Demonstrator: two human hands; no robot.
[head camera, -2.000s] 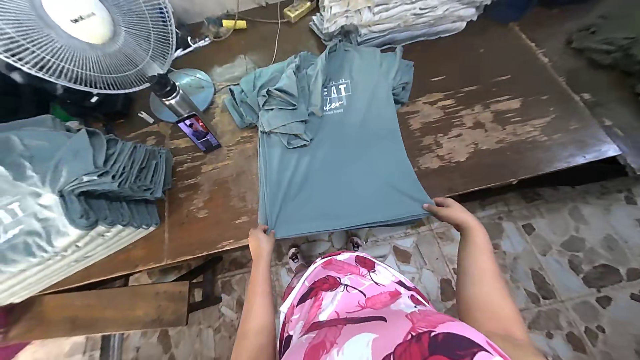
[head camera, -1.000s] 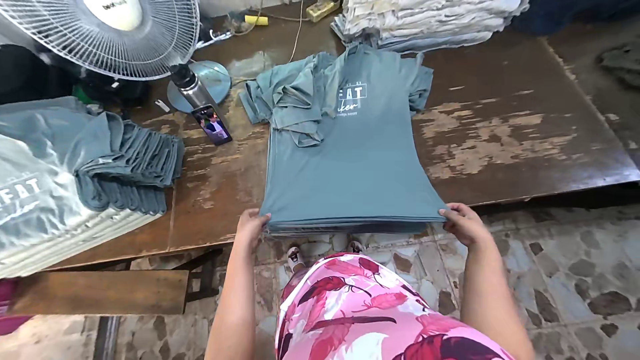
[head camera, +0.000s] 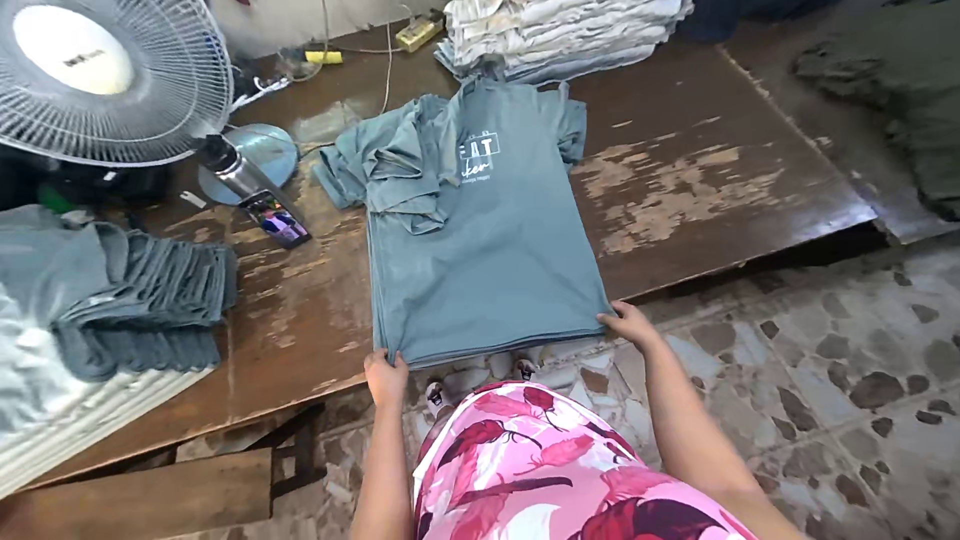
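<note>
A stack of blue-grey T-shirts (head camera: 495, 255) lies on the worn wooden table, hems toward me and overhanging the front edge. White lettering shows on the top shirt's chest, and its left side is partly covered by bunched fabric (head camera: 405, 165). My left hand (head camera: 386, 375) pinches the left hem corner between thumb and fingers. At the right hem corner, my right hand (head camera: 628, 324) grips the cloth the same way. How many layers each hand holds cannot be told.
Left stands a pile of folded shirts (head camera: 150, 300), below a fan (head camera: 112, 75). A phone (head camera: 276, 219) leans by a metal bottle (head camera: 244, 174). White folded cloths (head camera: 562, 34) lie behind; dark green fabric (head camera: 900, 112) is at right. A wooden bench (head camera: 150, 495) sits low left.
A second ago the hem was stretched wider between my hands; now they are closer together and the hem hangs lower at the left. Both hands still hold the corners.
</note>
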